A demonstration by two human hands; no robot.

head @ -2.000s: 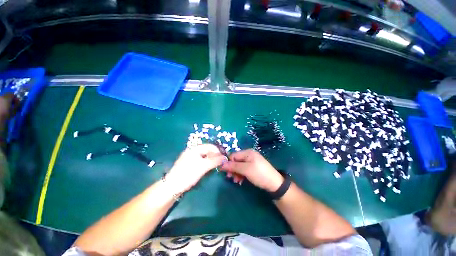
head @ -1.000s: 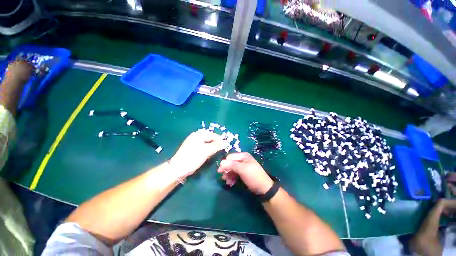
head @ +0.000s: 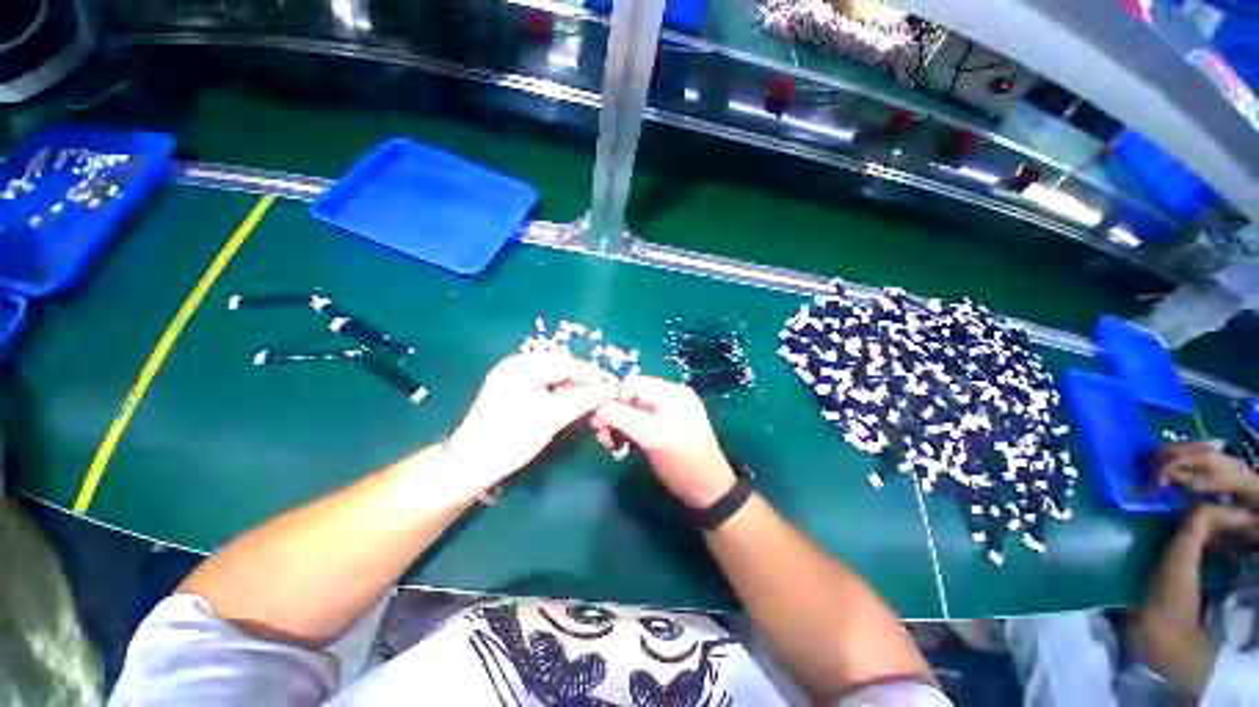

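Observation:
My left hand (head: 532,403) and my right hand (head: 667,425) meet at the fingertips just in front of the loose white connector housings (head: 577,336). A small harness (head: 616,445) with a white end shows below my right fingers. What my left fingertips pinch is too small to tell. A flat bundle of thin black terminal wires (head: 711,356) lies right of the housings. A few set-apart black harnesses (head: 290,358) with white ends lie at the left. A large heap of black harnesses with white ends (head: 939,401) lies at the right.
An empty blue tray (head: 425,207) lies at the back edge by the metal post (head: 621,138). Yellow tape (head: 173,345) crosses the bench at left. A blue tray with white parts (head: 83,200) stands at far left. At far right are blue trays (head: 1109,439) and another person's hands (head: 1205,477).
My hands were together, apart one second ago with my left at the housings, and are together again. A neighbour's hand has left the far-left tray. Hands now show at the far-right tray. The view has shifted.

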